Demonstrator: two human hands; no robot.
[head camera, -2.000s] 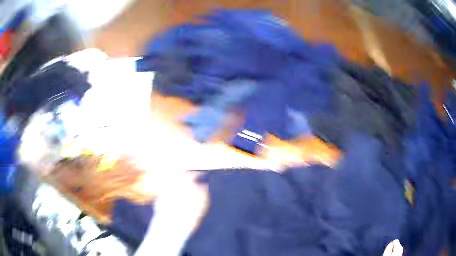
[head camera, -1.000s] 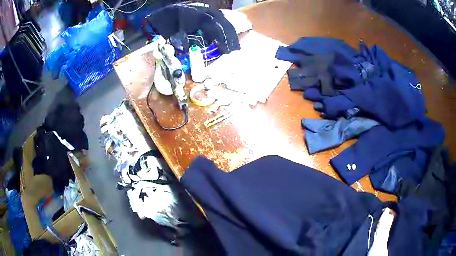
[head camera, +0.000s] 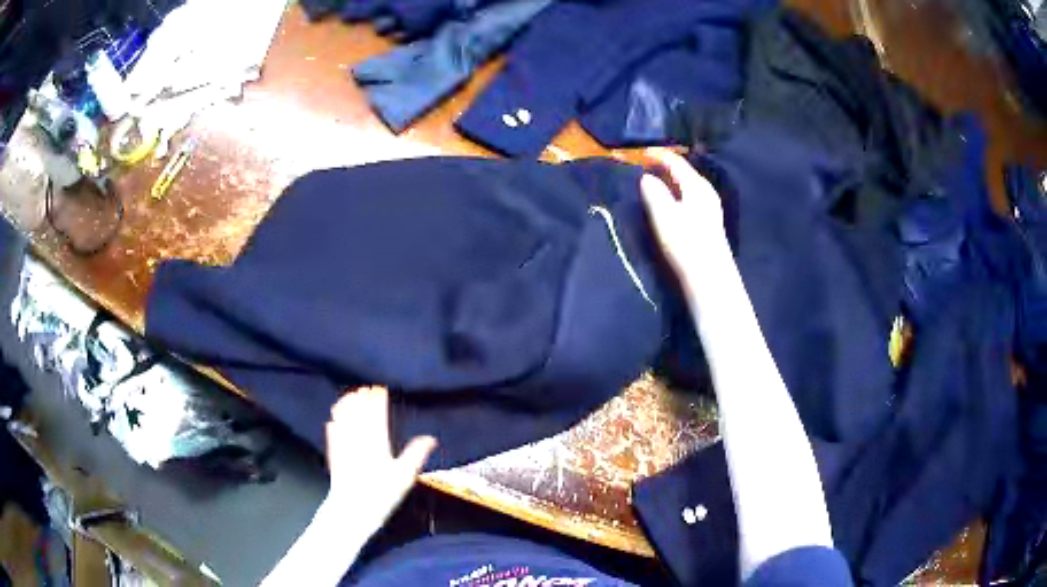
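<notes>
A dark navy jacket (head camera: 425, 264) lies spread over the wooden table, partly over its front edge. A pale curved thread (head camera: 626, 258) lies on the cloth left of my right hand. My left hand (head camera: 373, 441) lies on the jacket's near edge, thumb spread from the fingers. My right hand (head camera: 685, 212) is at the far edge of the jacket, thumb and fingers closed on the cloth. A sleeve end with two pale cuff buttons (head camera: 695, 514) lies at the table's front edge. No needle is visible.
More navy garments (head camera: 620, 57) lie at the back, with a blacker one (head camera: 850, 126) at the right. Yellow-handled scissors (head camera: 136, 143), a cutter with a black cord (head camera: 57, 126) and white sheets (head camera: 207, 46) are at the left. White scraps (head camera: 138, 396) sit below the table's left edge.
The view has swung down and right. The jacket now lies flatter, with both hands on it. My left hand has come into view; more of my right hand and arm shows.
</notes>
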